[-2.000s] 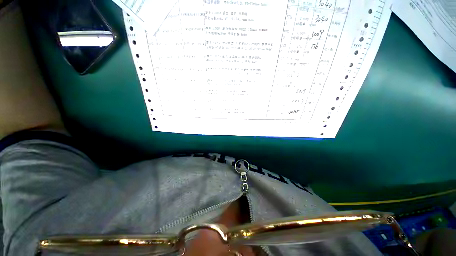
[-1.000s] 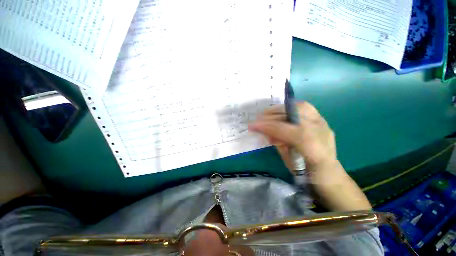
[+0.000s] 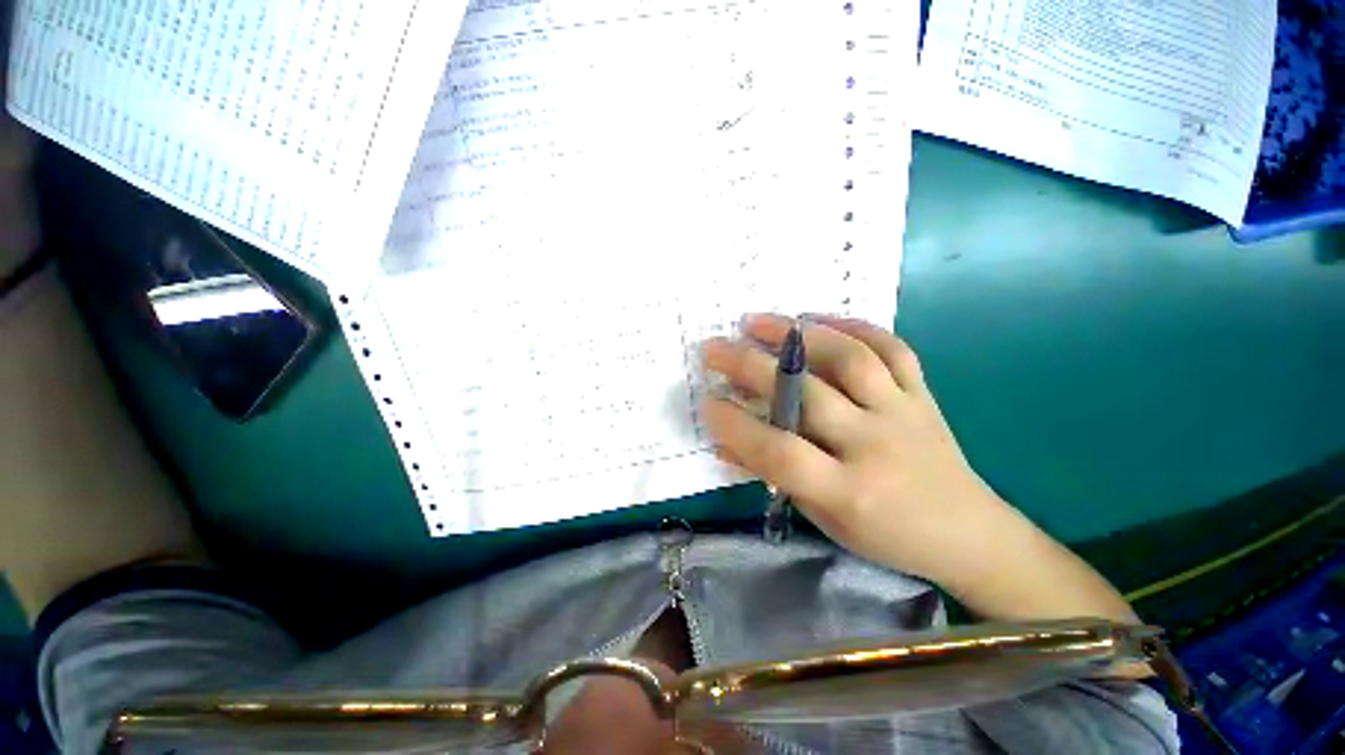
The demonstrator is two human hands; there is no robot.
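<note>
A white punched-edge form (image 3: 561, 354) lies on the green bench in front of me, with row lines and handwritten marks near its upper right. My right hand (image 3: 841, 428) rests on its lower right part and holds a dark-gripped pen (image 3: 789, 398) between the fingers, tip end pointing up and away from me. A loose upper sheet (image 3: 221, 126) with small columns overlaps the form's upper left. My left forearm is at the left edge, but my left hand is out of the picture.
A black mobile phone (image 3: 229, 332) lies left of the form. Another printed sheet (image 3: 1092, 103) lies at the upper right, partly over a blue parts tray (image 3: 1308, 133) with black pieces. A blue bin (image 3: 1269, 664) is low at the right. Glasses cross the bottom.
My right hand, absent two seconds ago, came in with the pen and has moved left and slightly down over the form since one second ago. The loose upper sheet now covers the form's upper left.
</note>
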